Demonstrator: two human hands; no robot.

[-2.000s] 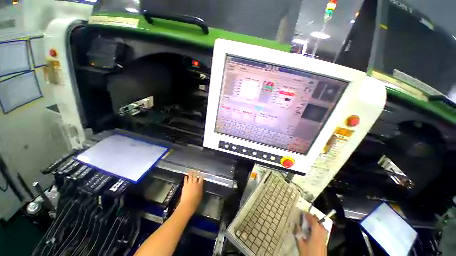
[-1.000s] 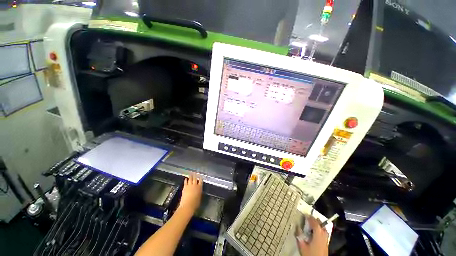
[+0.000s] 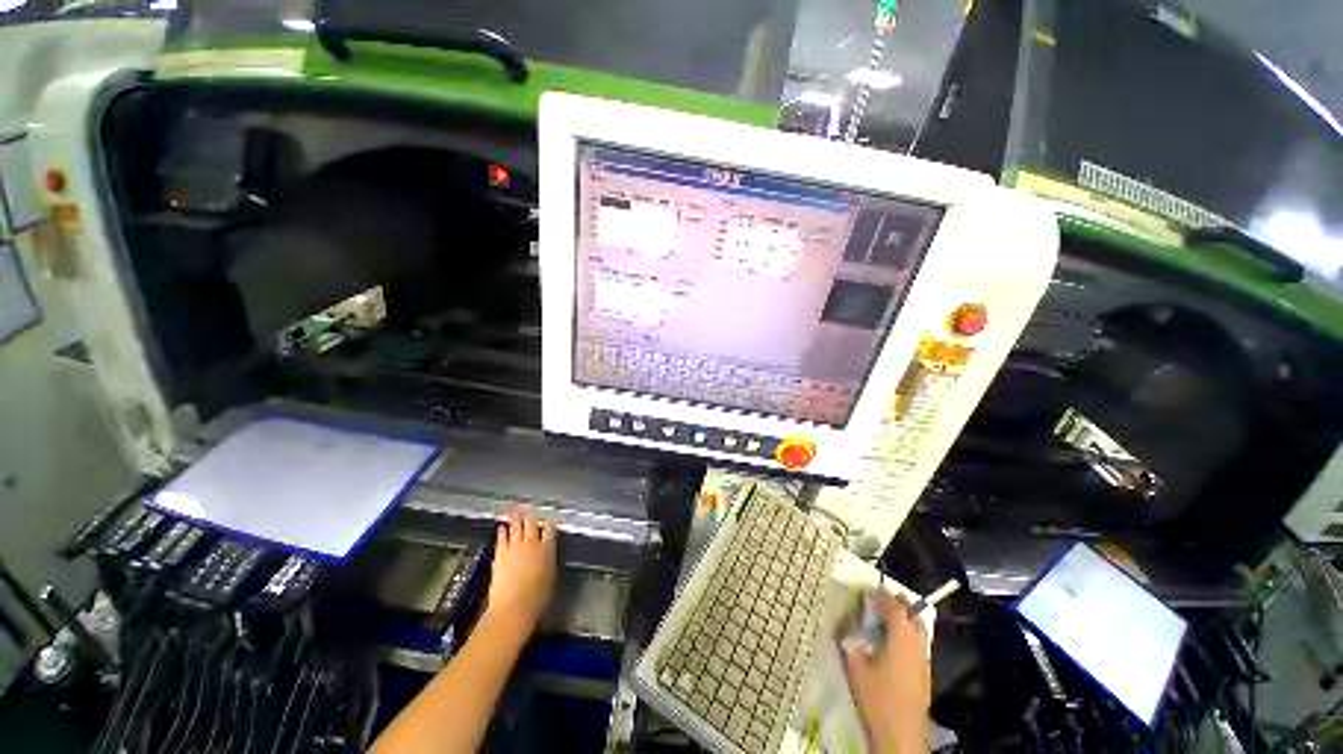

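Note:
My left hand (image 3: 522,575) rests on a feeder at the machine front, fingers a little apart, and grips nothing that I can see. My right hand (image 3: 888,659) is on the mouse (image 3: 869,625), on the mouse shelf (image 3: 843,692) right of the keyboard (image 3: 744,619). A thin white pen-like stick (image 3: 934,595) sticks out by the right hand's fingers. The operator monitor (image 3: 722,280) above shows pale windows and a blue top bar. Panel buttons (image 3: 672,432) and a red emergency stop button (image 3: 795,452) sit under the screen.
A blue-edged document sheet (image 3: 295,483) lies on the feeders at left, another (image 3: 1105,626) at right. Tape feeders (image 3: 221,567) stand in a row at left. Dark machine openings with pale parts (image 3: 332,320) are behind. A second red button (image 3: 969,318) is on the monitor arm.
The whole view has shifted, so things sit further left in the picture. The screen's green and red blocks have gone, replaced by pale windows. Both hands stay at their places.

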